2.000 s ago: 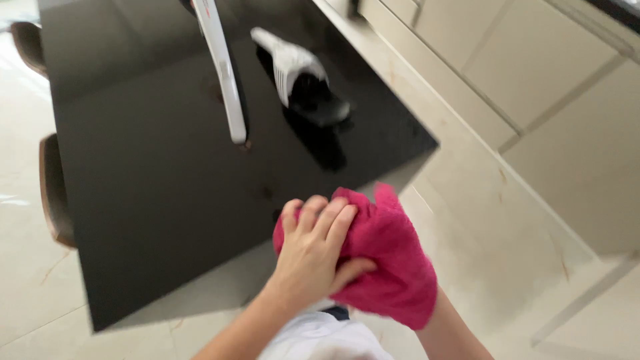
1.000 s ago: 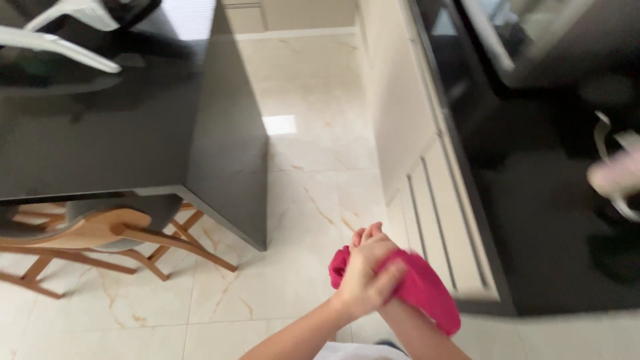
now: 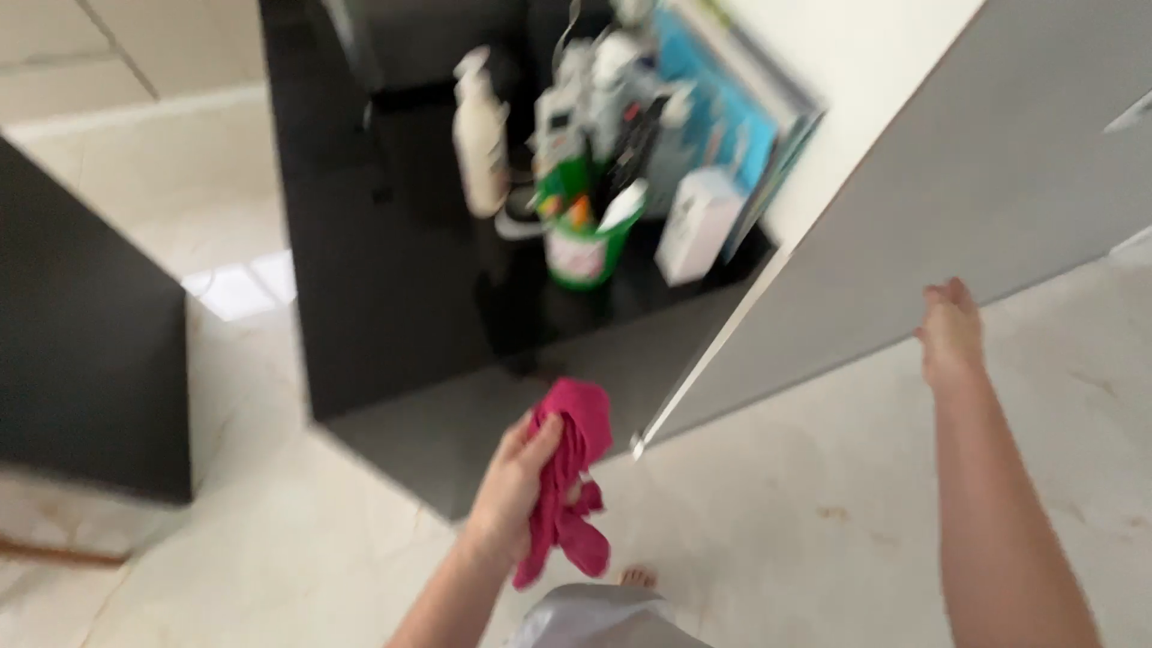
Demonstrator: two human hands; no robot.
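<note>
My left hand [image 3: 517,481] is closed around a crumpled pink cloth [image 3: 576,441], held low at the near end of a black counter [image 3: 378,342]. Off to the right, my right hand [image 3: 952,333] is raised at a large grey panel [image 3: 900,216], which looks like a door, near its lower edge; whether the fingers touch it cannot be told. Nothing shows in that hand, though its palm side is hidden. On the counter stand a cream pump bottle [image 3: 481,135], a green bucket [image 3: 585,256] filled with several items, and a white box [image 3: 697,225].
Books or folders [image 3: 720,99] lean against the white wall behind the box. A second black counter [image 3: 81,342] stands at the left, across a strip of pale marble-look floor [image 3: 225,432]. My bare foot [image 3: 639,576] shows at the bottom.
The view has swung strongly from the dark table to the other counter and the panel. My hands, together on the cloth before, are now apart; the cloth is in my left hand alone.
</note>
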